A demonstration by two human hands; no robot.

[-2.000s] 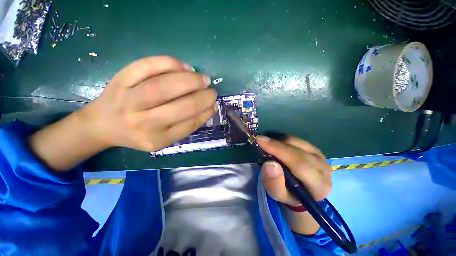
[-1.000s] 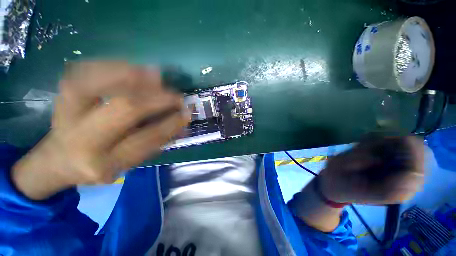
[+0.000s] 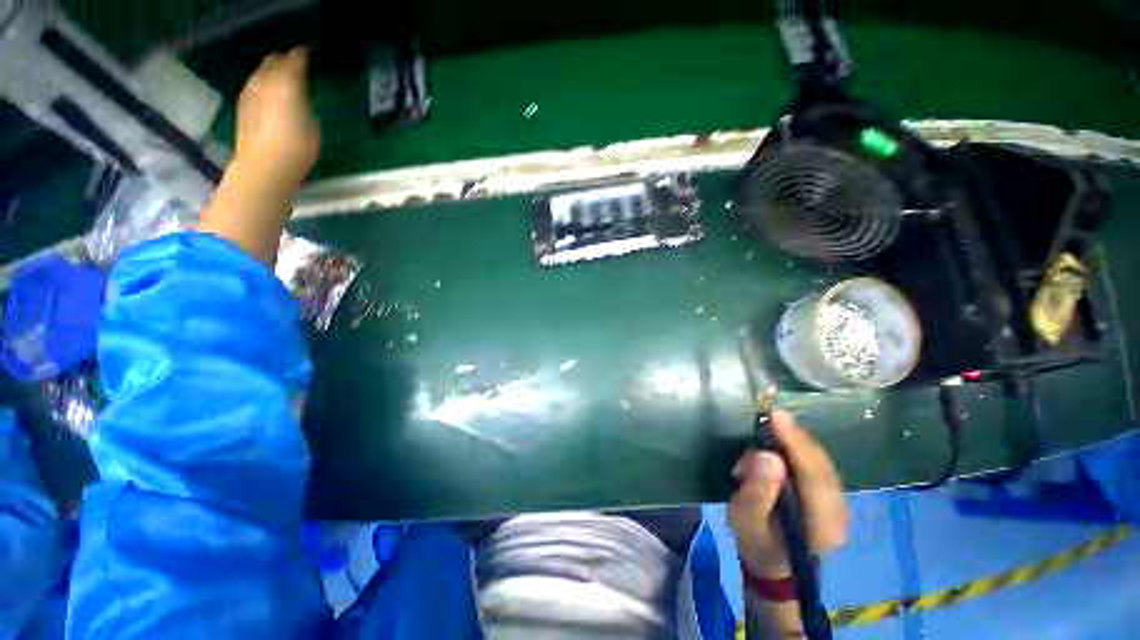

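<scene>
My right hand (image 3: 800, 495) grips the black soldering iron (image 3: 788, 519) at the front edge of the bench, its metal tip pointing up beside the tape roll (image 3: 890, 328), which holds silvery material. My left arm reaches far forward over the pale rail; my left hand (image 3: 279, 125) is blurred at the upper left, and I cannot tell whether it holds anything. One phone assembly (image 3: 606, 220) lies on the green mat near the rail. Another assembly (image 3: 398, 88) lies on the green strip beyond the rail.
The fume extractor fan (image 3: 823, 200) stands at the upper right, beside a black holder with a yellowish pad (image 3: 1059, 298). The component bag (image 3: 315, 278) and loose components (image 3: 381, 309) lie near my left sleeve. A blue bin (image 3: 53, 315) is at far left. Another assembly (image 3: 813, 40) lies behind the fan.
The view has shifted to show more of the bench. My left hand has moved from the work area to beyond the rail. The assembly in front of me is no longer there.
</scene>
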